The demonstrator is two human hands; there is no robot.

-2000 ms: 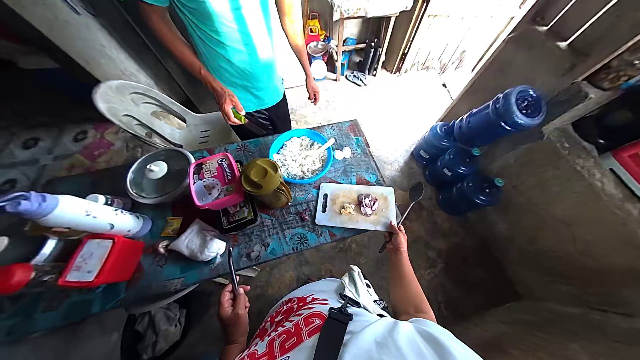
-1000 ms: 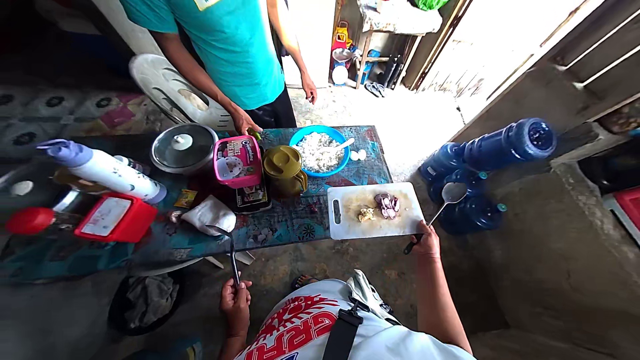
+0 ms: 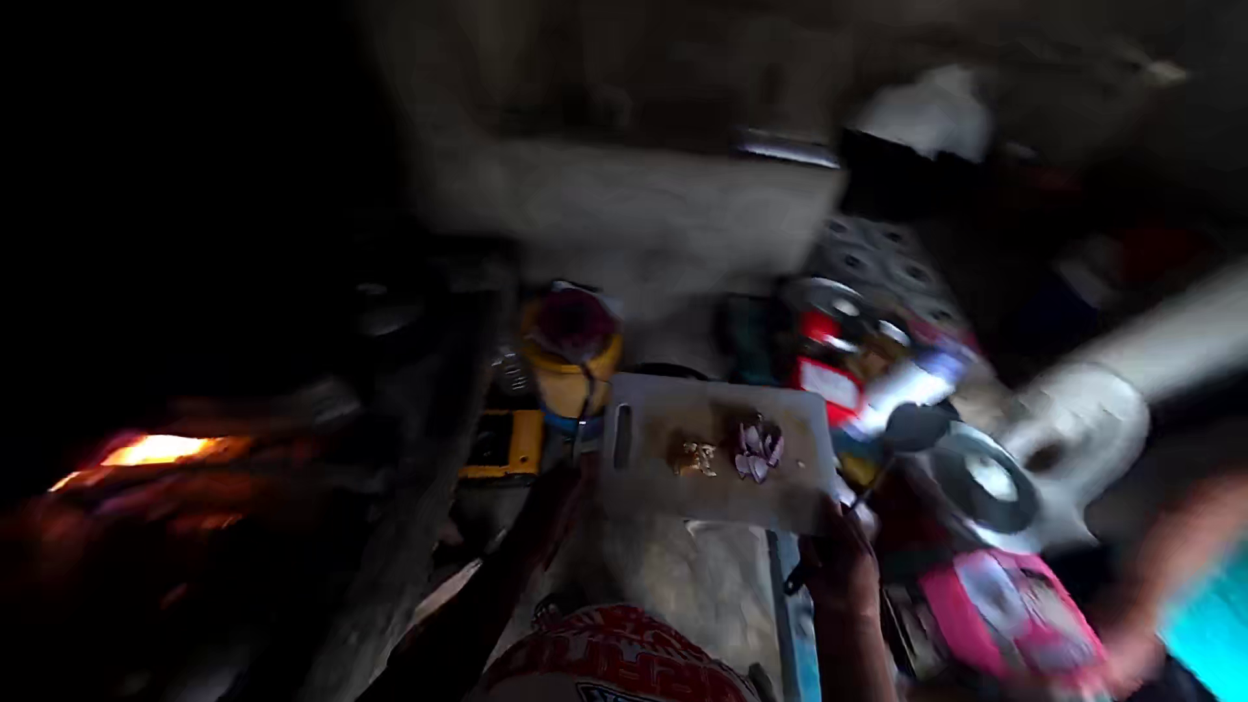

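In dim, blurred light, my right hand (image 3: 843,556) holds the right corner of a white cutting board (image 3: 653,497), together with a dark-headed ladle or spoon (image 3: 921,427) that points up and right. On the board lie chopped purple onion (image 3: 758,450) and, left of it, a small pile of pale chopped pieces (image 3: 695,458), perhaps garlic. My left hand (image 3: 565,483), very dark, is at the board's left side, shut on a thin utensil (image 3: 583,414) that stands nearly upright; its kind cannot be told.
A fire (image 3: 161,449) burns at the left. A yellow bucket (image 3: 570,375) and a yellow-and-black case (image 3: 502,444) are beyond my left hand. Rightward are a red container (image 3: 829,383), a lidded pot (image 3: 985,478), a pink tub (image 3: 1014,614), a white plastic chair (image 3: 1082,419) and another person's arm (image 3: 1170,556).
The view has swung far to the left, from the bright doorway to a dark area with a fire. The board and the utensils have come along in my hands.
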